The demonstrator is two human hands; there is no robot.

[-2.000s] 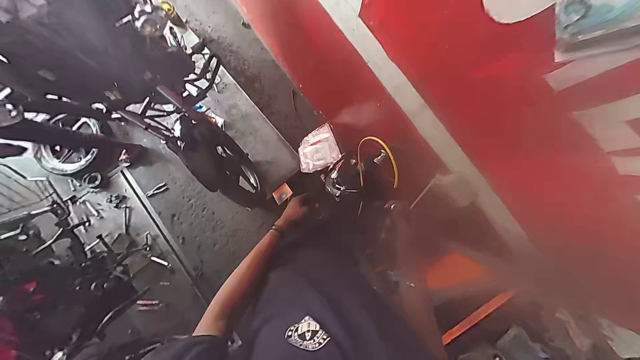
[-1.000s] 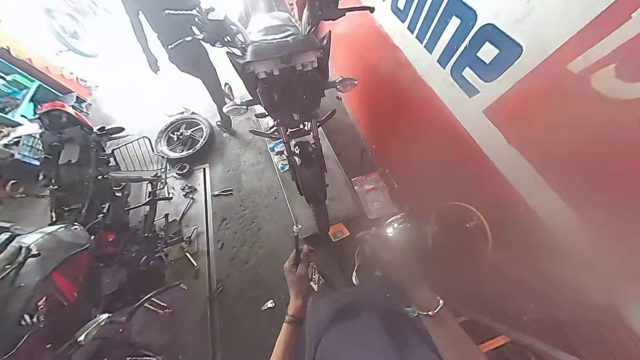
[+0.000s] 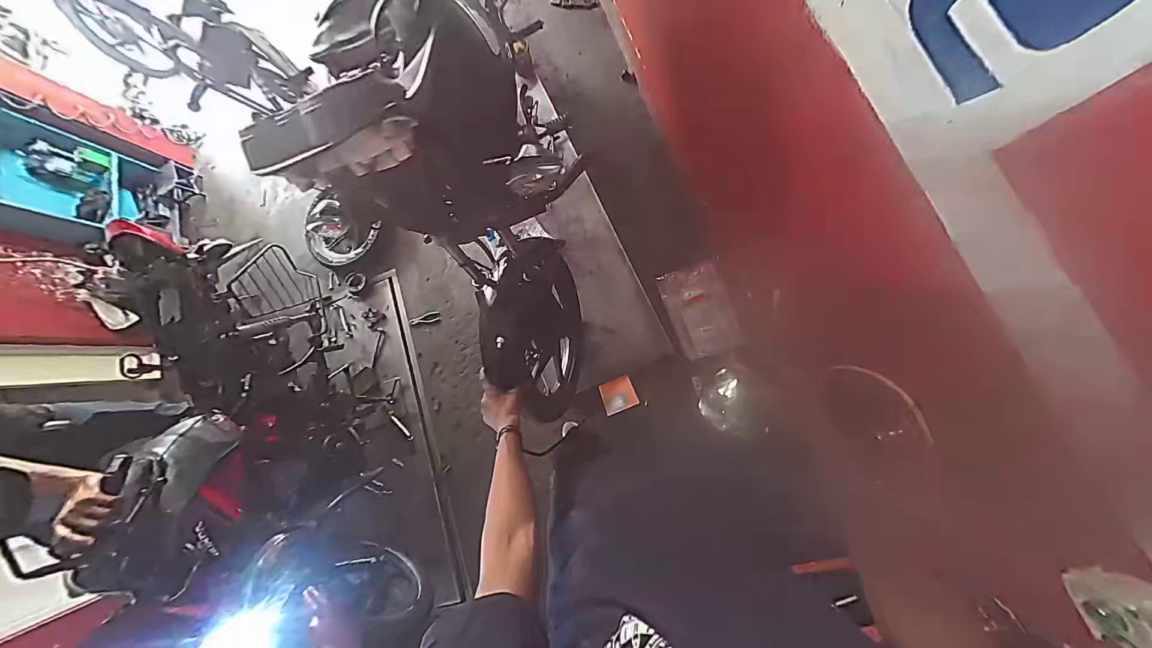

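My left hand (image 3: 500, 407), with a dark band at the wrist, is at the lower edge of a black fender or cover beside a motorcycle's wheel (image 3: 560, 337). Its fingers are partly hidden, so its hold cannot be told. Above the wheel stands the dark motorcycle body (image 3: 450, 135). My right hand is not in view. To the right of the wheel lie a small orange packet (image 3: 619, 396) and a clear plastic package (image 3: 700, 310). A shiny rounded object (image 3: 723, 389) is blurred near the red wall.
A red and white wall (image 3: 765, 180) runs along the right. At left are a partly dismantled motorcycle (image 3: 180, 315), another person's hand (image 3: 85, 513) on a handlebar grip, and a loose wheel (image 3: 340, 232). Pliers (image 3: 425, 318) and other tools lie on the floor.
My left hand is now beside the wheel; one second ago it was below it, nearer my body. My right hand has left view. The view has shifted strongly.
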